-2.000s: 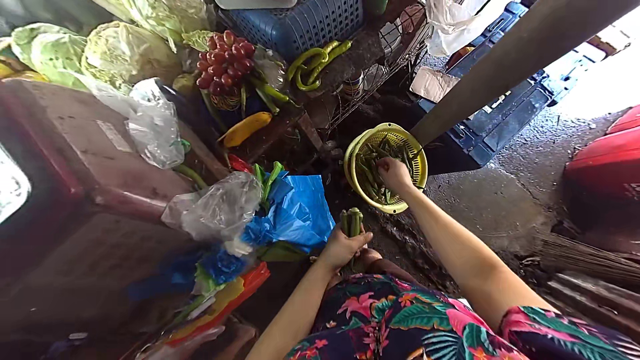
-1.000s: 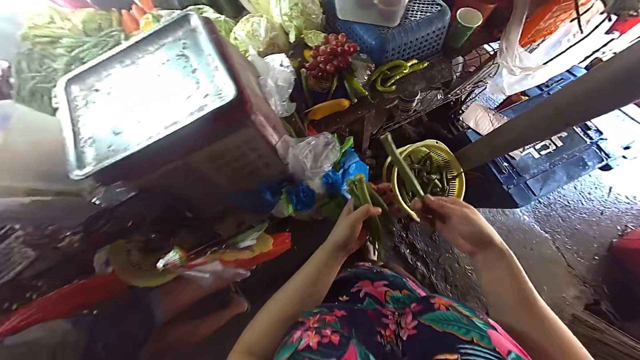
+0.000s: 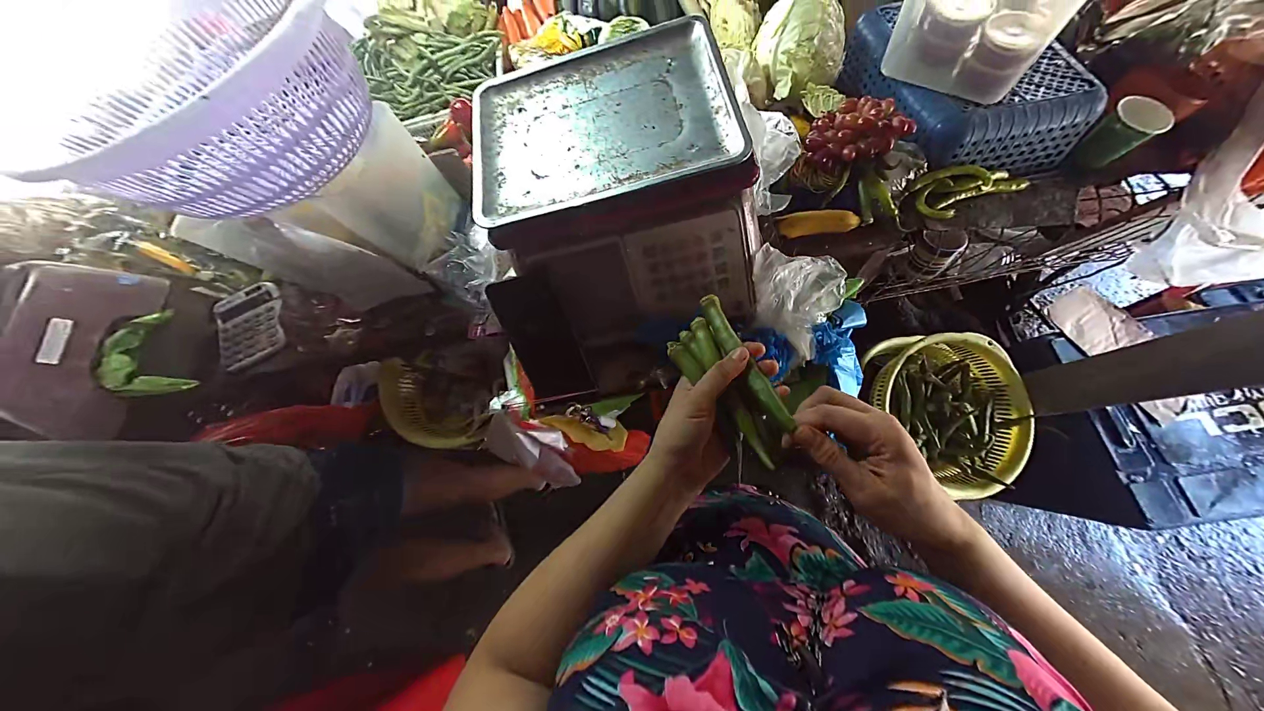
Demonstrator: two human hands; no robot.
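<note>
Several green okra pods (image 3: 719, 363) lie bunched in my left hand (image 3: 694, 425), their stem ends pointing up and away from me. My right hand (image 3: 874, 459) is close on the right, its thumb and fingertips pinched at the lower tip of the outermost pod. Whether it grips that tip firmly is hard to tell. Right of my hands, a yellow plastic basket (image 3: 1022, 395) holds many more green pods (image 3: 943, 410). Beyond my left hand stands a weighing scale with a worn metal tray (image 3: 612, 123).
A person in a grey garment (image 3: 148, 543) is at the left. A lilac basket (image 3: 237, 148), a calculator (image 3: 249, 326), another yellow basket (image 3: 420, 410) and a blue crate (image 3: 987, 123) surround the scale. A slanting pole (image 3: 1145, 375) passes right of the pods' basket.
My right hand was inside the yellow basket two seconds ago; now it is beside the bunch in my left hand. The pod it held a second ago lies against the bunch. The view has swung left.
</note>
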